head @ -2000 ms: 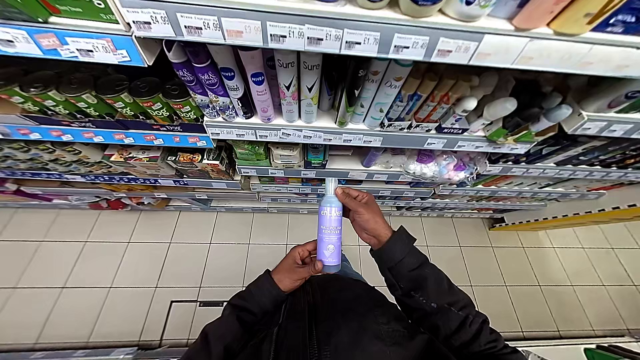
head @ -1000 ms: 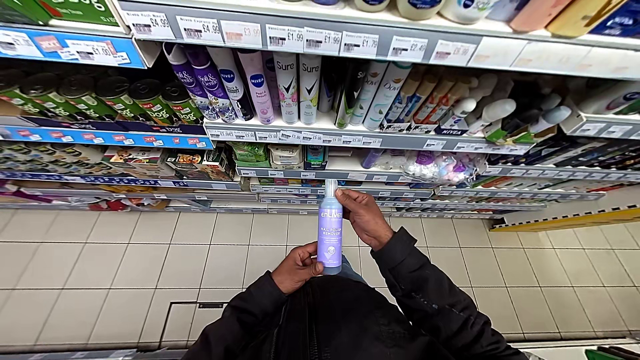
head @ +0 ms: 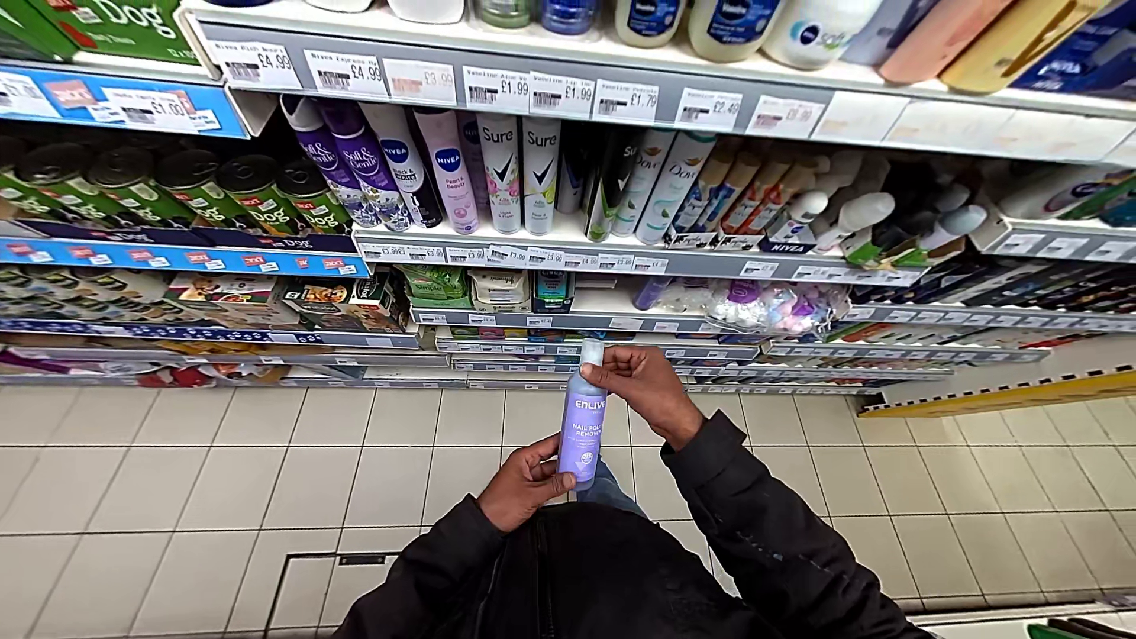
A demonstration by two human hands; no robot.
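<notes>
A purple-labelled bottle of nail polish remover (head: 583, 426) with a pale cap stands nearly upright between my two hands, its label facing me. My left hand (head: 525, 482) grips its lower end, the thumb across the front near the base. At the top, my right hand (head: 646, 389) holds the neck and shoulder just below the cap. Both hands are at chest height, over the tiled floor and in front of the lower shelves.
Deodorant spray cans (head: 524, 173) line a shelf ahead, with roll-ons (head: 865, 213) to their right. Dog food tins (head: 191, 186) stand at the left. Bags of cotton balls (head: 777, 306) lie lower down. A price-label rail (head: 612, 99) runs above. Tiled floor (head: 382, 470) lies below.
</notes>
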